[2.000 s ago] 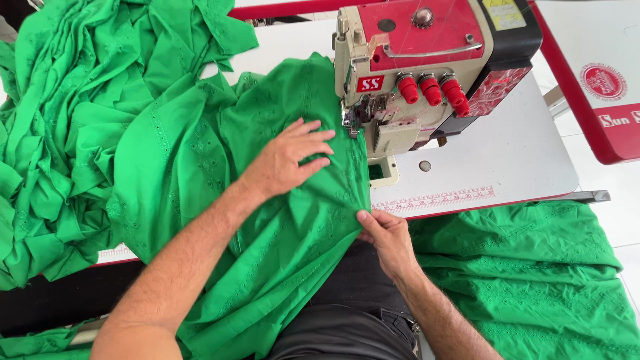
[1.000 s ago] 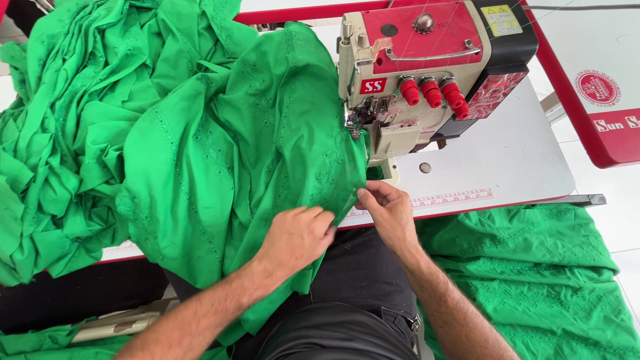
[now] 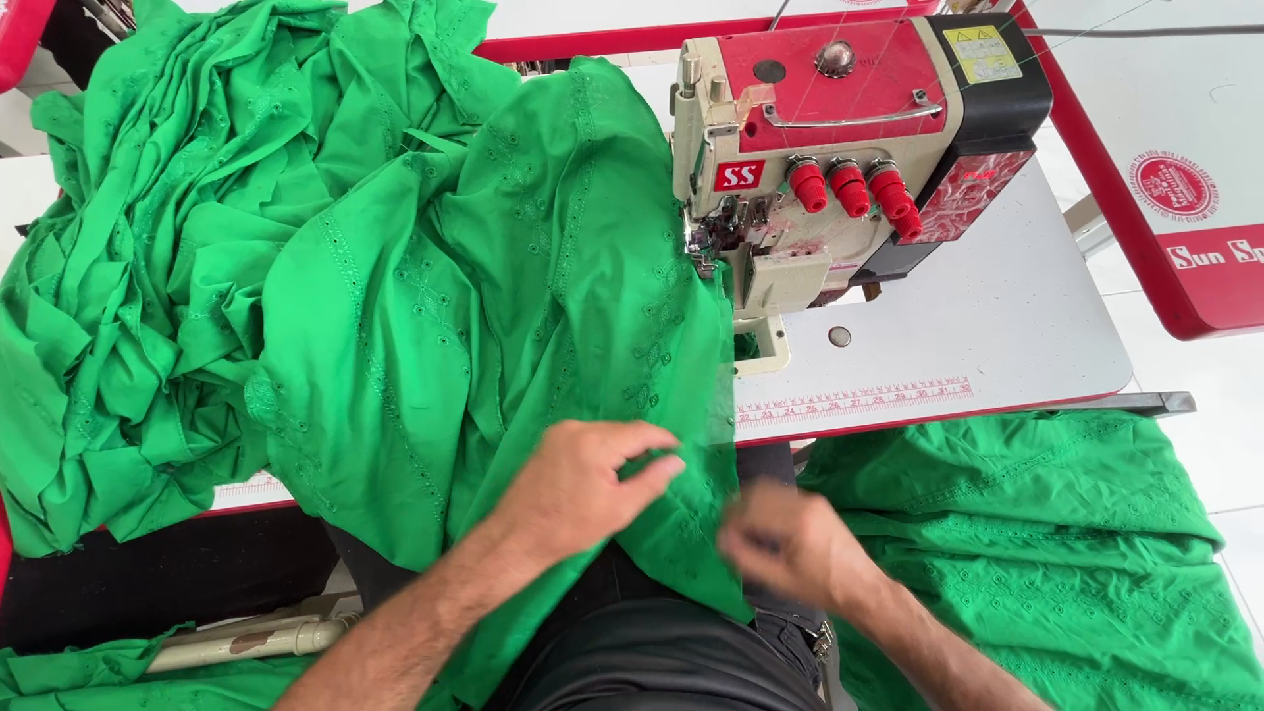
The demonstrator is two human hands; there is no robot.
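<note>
Green eyelet-embroidered fabric [image 3: 513, 296] spreads over the left of the table and hangs down over my lap. Its right edge lies under the presser foot [image 3: 706, 262] of a red and cream overlock sewing machine [image 3: 839, 89]. My left hand [image 3: 588, 484] rests on the hanging part, thumb and forefinger apart; whether it pinches any cloth is unclear. Blurred, my right hand [image 3: 790, 543] is at the fabric's right edge, below the table's front edge, fingers curled. Whether it grips the edge cannot be made out.
A heap of the same green fabric [image 3: 197, 247] covers the table's left side. More green cloth [image 3: 1027, 553] hangs over a bar at the right. A printed ruler strip [image 3: 859, 400] runs along the white tabletop [image 3: 1037, 316]. Another red-edged table [image 3: 1185, 286] stands at the right.
My right hand has moved down from beside the machine, toward my lap. The left hand went from flat on the cloth near the presser foot to lower down, where it remains.
</note>
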